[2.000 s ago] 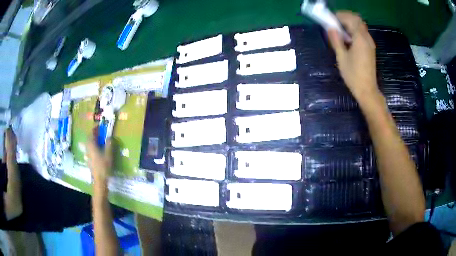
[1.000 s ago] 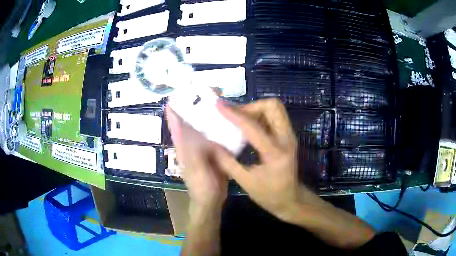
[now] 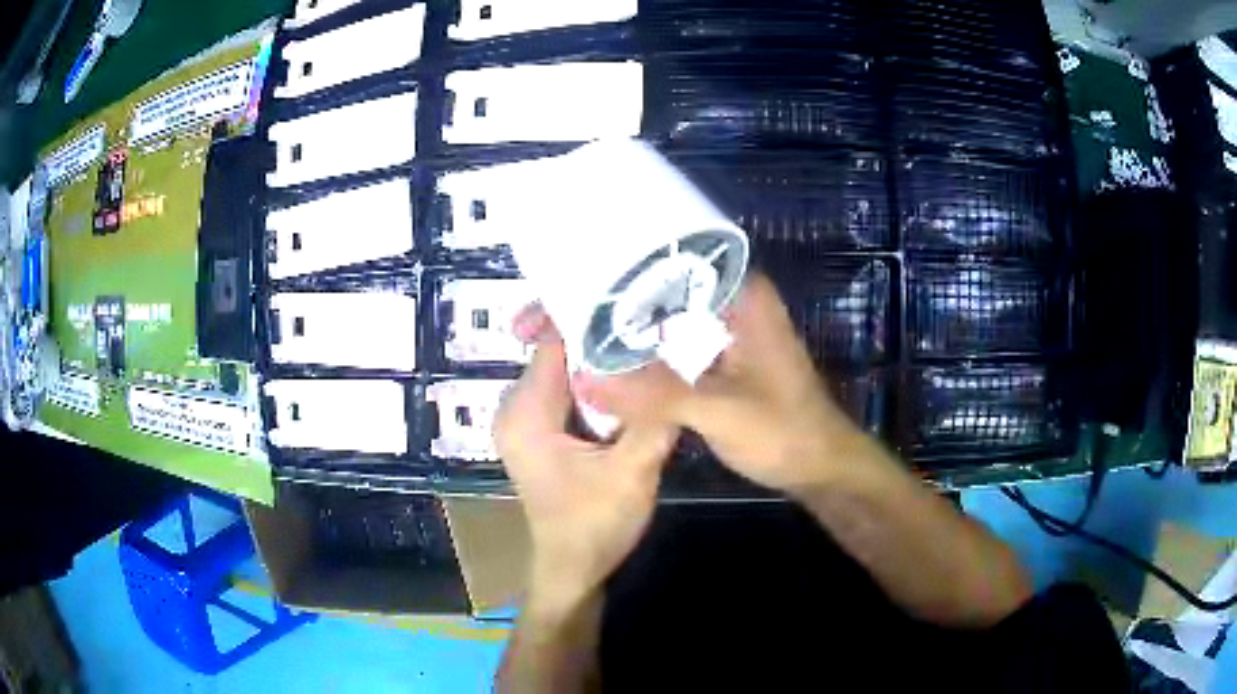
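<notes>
A white handheld fan is held up over the black blister tray, its round head large and close to the camera, with spokes showing inside the ring. My left hand grips it from below left. My right hand grips it from the lower right. The handle is mostly hidden by my fingers; a small white part shows at the ring's lower edge. White handle covers lie in the two left columns of the tray.
A yellow-green printed sheet lies left of the tray, with a dark flat piece between. A blue stool and an open cardboard box are below the bench edge. A black corded device with a yellowish plate is at right.
Both hands have turned the fan so its head tips up toward the camera and its ring faces lower right. Earlier, my right hand carried a white item at the far side; both hands then came together.
</notes>
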